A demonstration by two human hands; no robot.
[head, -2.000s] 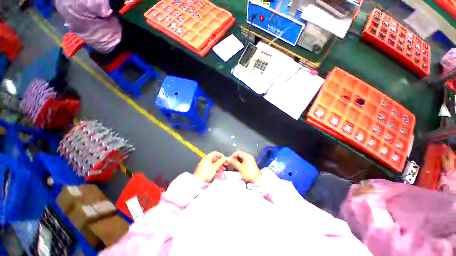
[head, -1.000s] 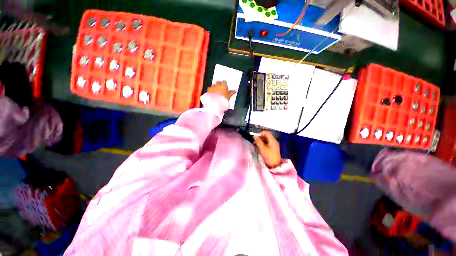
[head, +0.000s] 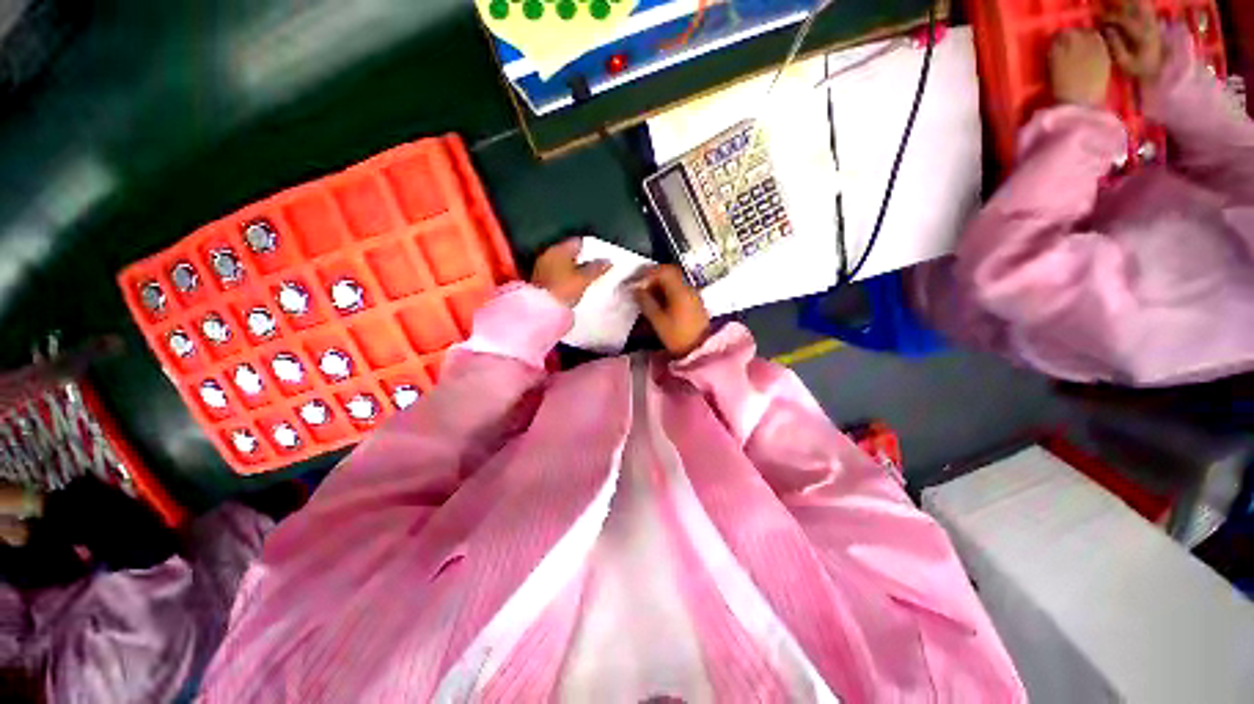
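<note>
A white card [head: 605, 305] lies at the bench edge in front of me. My left hand [head: 567, 272] is at its left side, with fingers on its upper left part; the hold is hard to tell. My right hand [head: 670, 305] is at its right side with curled fingers close together over the card. Whether a small part is between those fingertips is too small to tell. An orange-red tray [head: 392, 227] stands to the left, with round silvery pieces in its left and lower pockets.
A calculator [head: 721, 202] lies on white sheets [head: 899, 165] to the right. A blue box [head: 660, 41] with a green-dot sheet [head: 557, 25] stands behind. A coworker's hands [head: 1100, 62] are over another red tray at upper right. A large pale box [head: 1100, 585] is at lower right.
The view has turned and shifted. My right hand has come up from the bench edge to the card, beside my left hand. A coworker's hands now show over the right tray.
</note>
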